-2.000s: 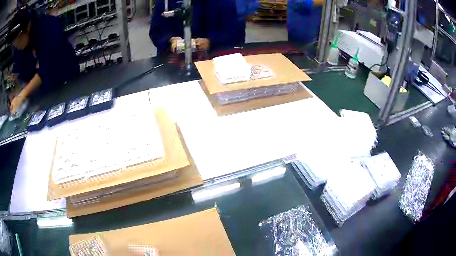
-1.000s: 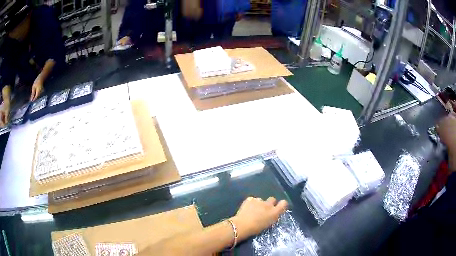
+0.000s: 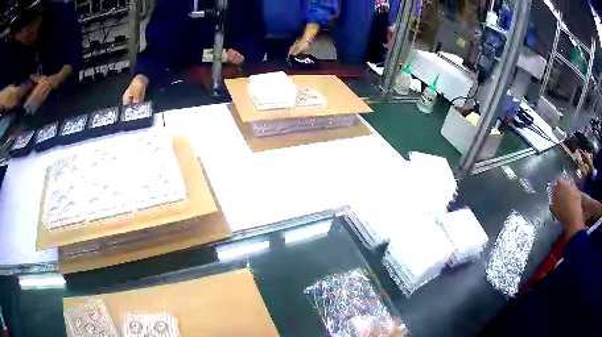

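A brown cardboard sheet (image 3: 198,299) lies on the dark green mat at the bottom. Two clear lens plates lie on its near edge, the left one tilted (image 3: 92,319) and the other (image 3: 150,325) beside it, cut off by the frame. A crinkled shiny plastic bag (image 3: 346,299) lies to the right of the sheet. A small blurred skin-toned patch at the bag's lower right may be fingertips of my right hand (image 3: 396,328), nearly all cut off; its grip cannot be told. My left hand is out of the picture.
Layered stacks with brown boards stand at left (image 3: 191,178) and back (image 3: 336,95). Loose lens stacks (image 3: 419,253) stand right of centre, near another plastic piece (image 3: 511,253). Black housings (image 3: 72,125) line the back left. Another person's hands (image 3: 568,201) are at right; other people work behind.
My braceleted left arm, which reached over the sheet towards the plastic bag a second ago, has left the picture. Both plates remain on the sheet. The view has shifted slightly.
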